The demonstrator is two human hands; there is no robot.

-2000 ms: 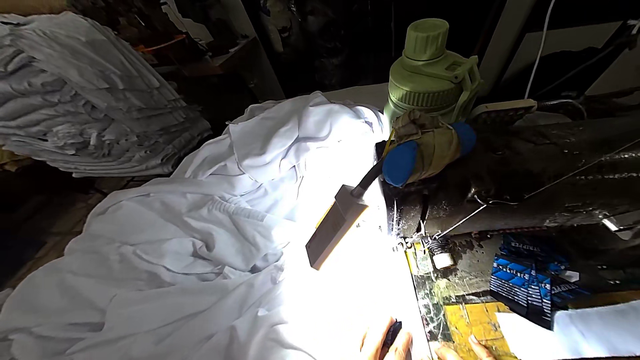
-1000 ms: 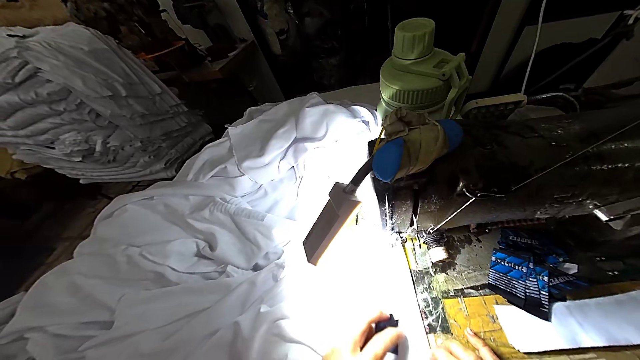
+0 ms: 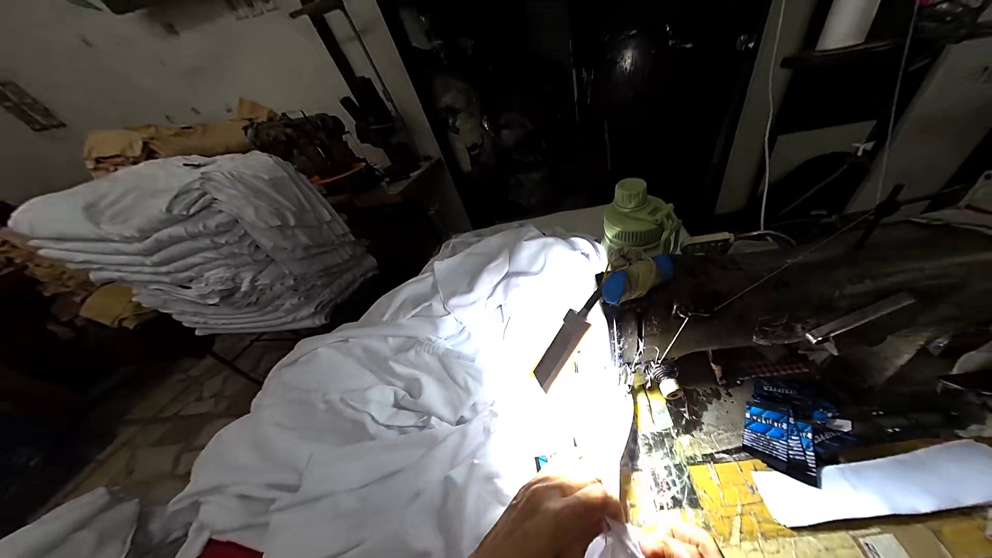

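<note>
White fabric (image 3: pixel 372 411) lies heaped over the work surface, brightly lit beneath a small rectangular lamp head (image 3: pixel 563 350). At the bottom centre my left hand (image 3: pixel 554 513) has its fingers closed on a bunched edge of white cloth (image 3: pixel 614 540). My right hand (image 3: pixel 678 541) is just to the right, against the same cloth and partly cut off by the frame; glare blurs its fingers, so its grip is unclear. Beyond my left hand a small blue and dark item (image 3: pixel 541 463) shows on the fabric. The dark sewing machine (image 3: pixel 744 310) is at the right.
A green jug (image 3: pixel 640 221) stands behind a cloth-wrapped blue item (image 3: pixel 637 280). A thread spool (image 3: pixel 668 385) sits beside the machine. Blue-black packets (image 3: pixel 787 430) and a white fabric piece (image 3: pixel 883 480) lie at the right. A stack of folded grey-white cloth (image 3: pixel 225 240) is at the left.
The view has tilted upward. The dark item earlier in my left hand is no longer seen there; that hand now pinches white cloth, with my right hand close beside it.
</note>
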